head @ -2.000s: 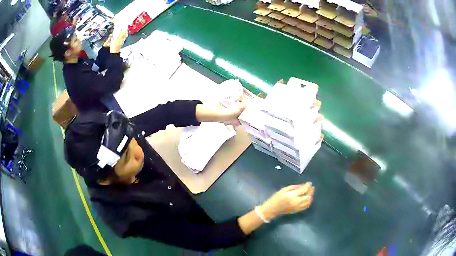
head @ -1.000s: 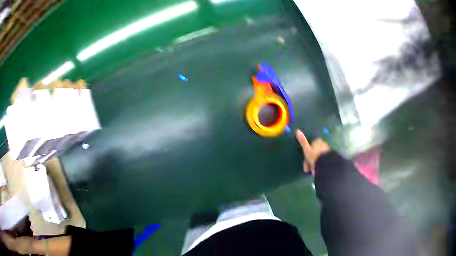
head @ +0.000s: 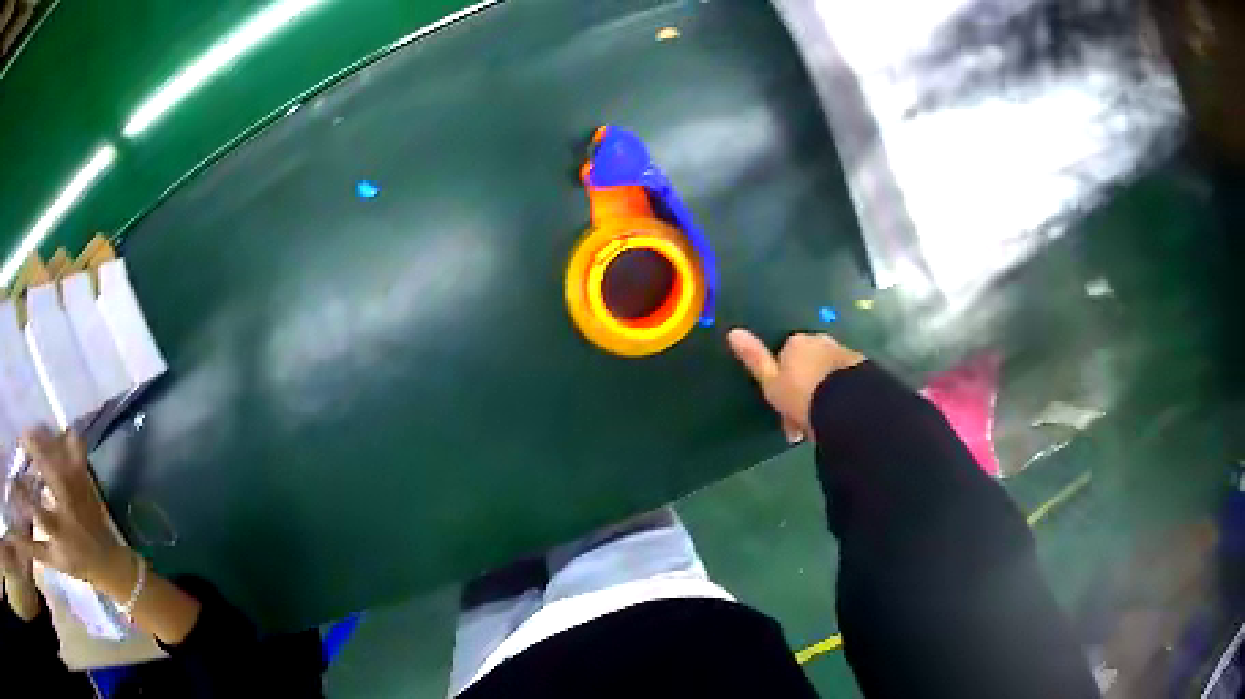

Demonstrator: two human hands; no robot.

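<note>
A tape dispenser [head: 638, 290] with a yellow-orange ring and a red-orange and blue holder lies on the dark green bench top [head: 410, 410]. My right hand [head: 796, 376] is just right of and below it, over the bench's near right edge. One digit points towards the dispenser without touching it, and the other fingers are partly curled. Nothing shows in this hand. My left hand is not in view.
At the left, a neighbour's hands [head: 82, 526], one wrist with a pale band, are at white cartons [head: 82, 335] standing in a row. White sheets [head: 983, 123] are at the upper right. A pink bin or bag [head: 969, 410] is below the right edge. Blue scraps lie about.
Since the earliest frame, the view has swung right and down from the neighbours to my bench. Since one second ago, the dispenser and my right hand appear further left; the neighbour's hands are now at the cartons.
</note>
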